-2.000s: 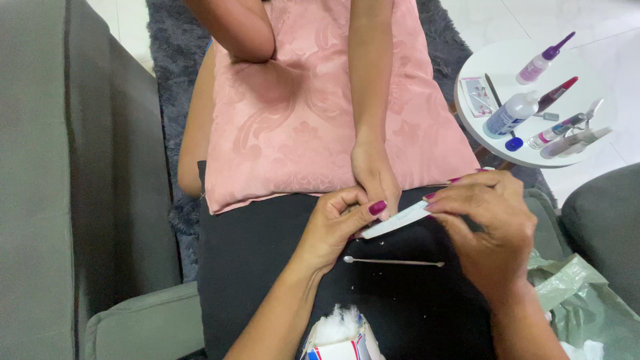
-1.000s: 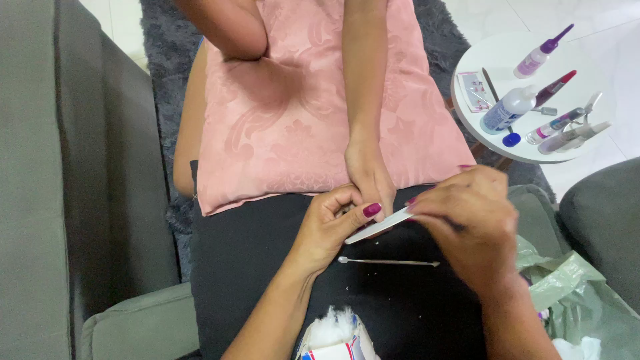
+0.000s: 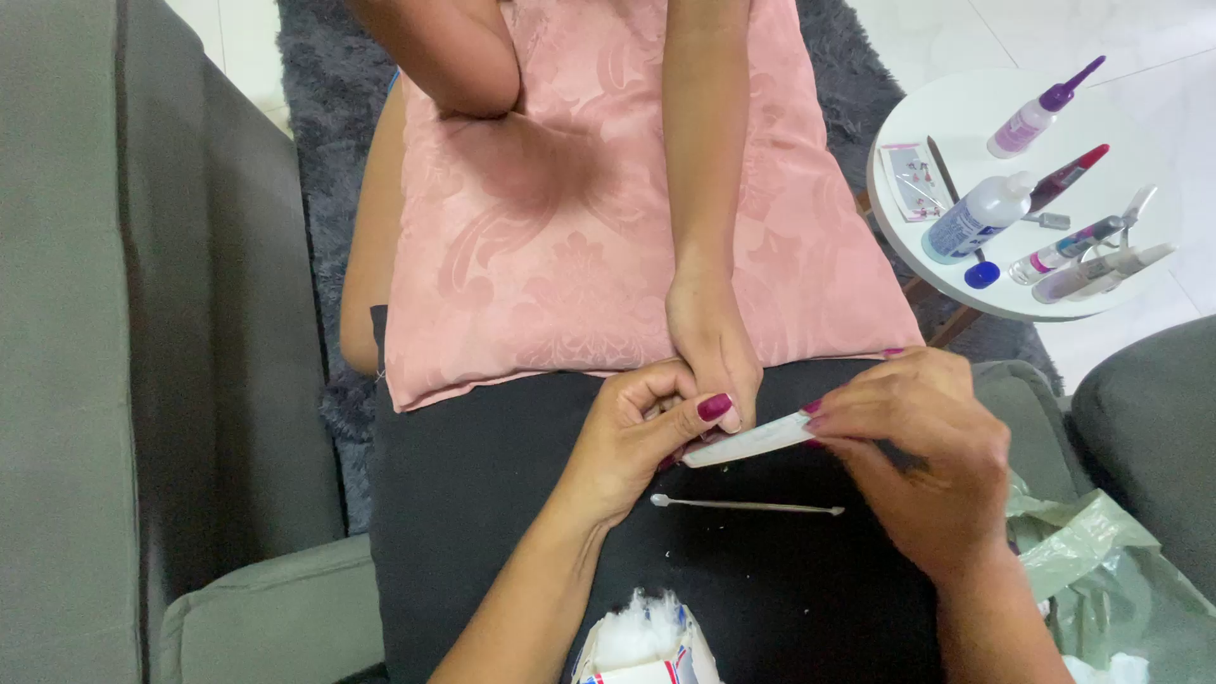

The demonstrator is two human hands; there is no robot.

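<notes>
My left hand (image 3: 641, 437), with dark pink nails, grips the fingers of another person's hand (image 3: 714, 332), whose forearm rests on a pink patterned cushion (image 3: 570, 275). Between the thumb and fingers of my right hand (image 3: 917, 446) is one end of a white nail file (image 3: 750, 442). The file's other end lies close to the held fingertips; whether it touches a nail cannot be told. Below the hands, a metal double-ended cuticle tool (image 3: 750, 504) lies on the black cloth (image 3: 475, 494). An opened pack of cotton (image 3: 641, 636) stands nearest me.
A round white side table (image 3: 1064, 309) at the right holds several bottles, a blue cap (image 3: 981, 275), a slim stick and a sheet of nail stickers (image 3: 912, 180). A greenish plastic bag (image 3: 1102, 560) lies at lower right. Grey sofa parts (image 3: 218, 332) flank both sides.
My right hand has moved between frames while keeping the file, which was tilted more steeply one second ago. My left hand has kept its grip on the other person's fingers.
</notes>
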